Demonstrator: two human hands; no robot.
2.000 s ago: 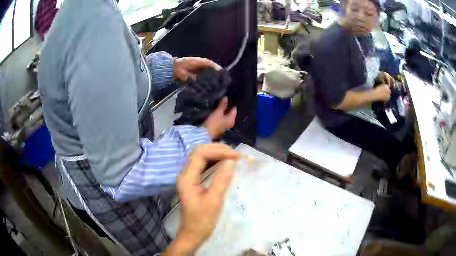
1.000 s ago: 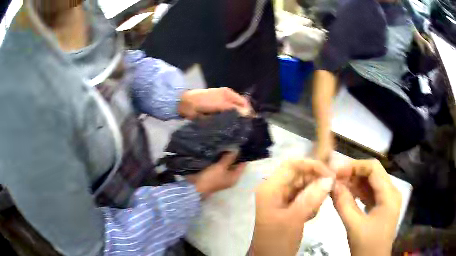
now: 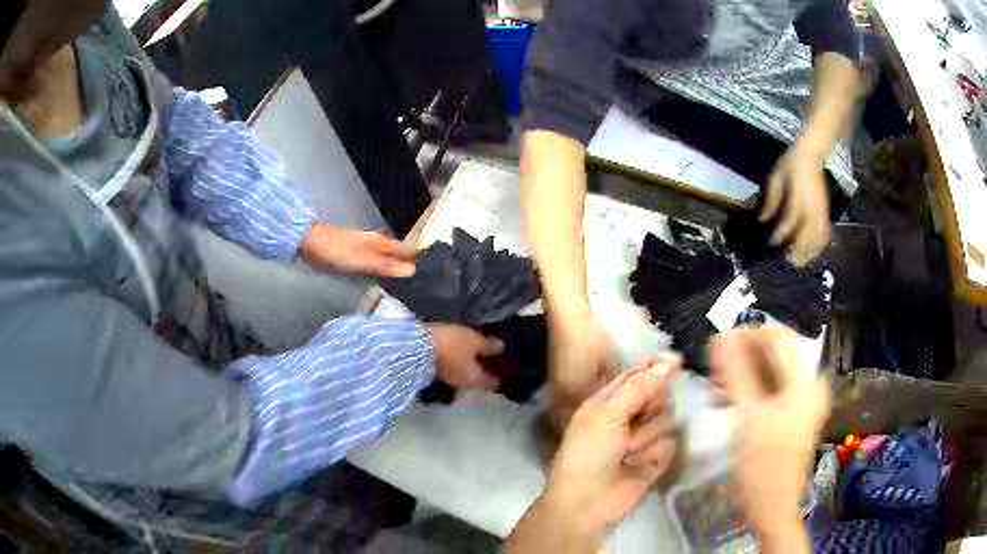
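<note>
My left hand (image 3: 608, 449) is raised over the low white side table (image 3: 460, 460), with thumb and fingertips pinched together; whether a thread is between them cannot be told. My right hand (image 3: 771, 433) is just to its right, apart from it and blurred, fingers bent. Beyond my hands, a fanned black bundle (image 3: 682, 284) lies on the table beside another dark bundle (image 3: 788, 287), with a white tag (image 3: 732, 304) between them. A further black bundle (image 3: 465, 278) is between a co-worker's hands on the left. A clear plastic box (image 3: 709, 514) is partly hidden behind my hands.
A co-worker in striped sleeves (image 3: 336, 379) stands close at left. Another person's bare forearm (image 3: 554, 216) reaches down the middle, near my left hand; that person's other hand (image 3: 799, 206) is over the dark bundle. A cardboard box (image 3: 958, 417) with striped navy cloth is at lower right.
My hands have parted from each other. The view has shifted, showing the tagged black bundles and cardboard box. The left co-worker's bundle is lower, at the table; the other person's arm reaches farther in.
</note>
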